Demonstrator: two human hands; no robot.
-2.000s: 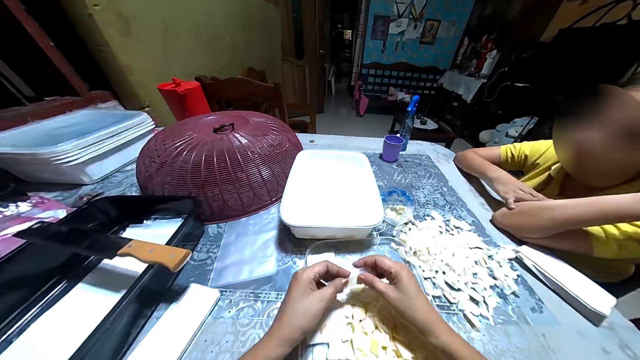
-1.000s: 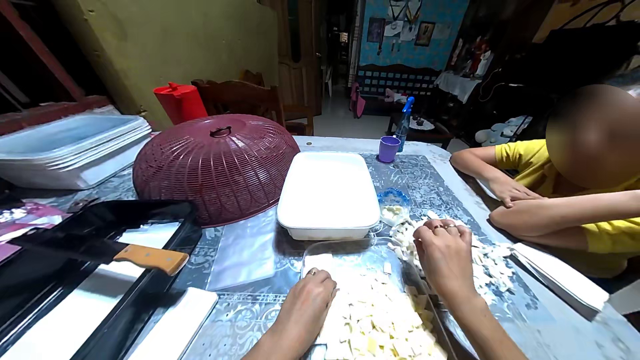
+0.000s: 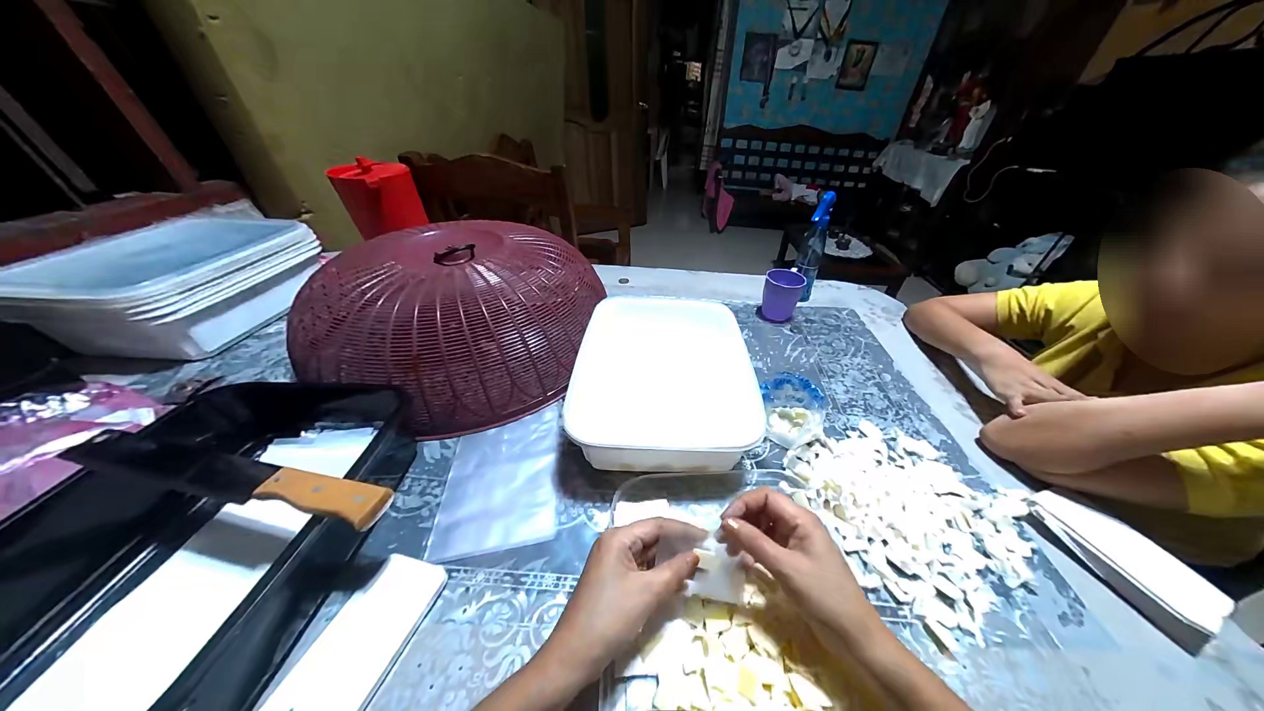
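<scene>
My left hand (image 3: 647,568) and my right hand (image 3: 780,538) meet at the lower middle, pinching a small piece of thin white wrapper (image 3: 718,578) between their fingertips, with a pale yellow piece at its left edge. Below them lie many pale yellow pieces (image 3: 736,657) in a clear plastic container (image 3: 632,486), partly hidden by my hands. To the right spreads a heap of small white wrapped pieces (image 3: 918,509) on the table. Just beyond my hands stands a white lidded tub (image 3: 667,380).
A kitchen knife (image 3: 321,494) lies across a black tray (image 3: 395,415) at left. Also about are a maroon mesh food cover (image 3: 444,336), stacked white tubs (image 3: 197,286), a plastic bag (image 3: 499,484), a purple cup (image 3: 781,294) and a glass bowl (image 3: 793,405). A person in yellow (image 3: 1057,316) leans at right.
One second ago my right hand was over the white heap and my left over the yellow pieces. Now both are together again, holding a wrapper.
</scene>
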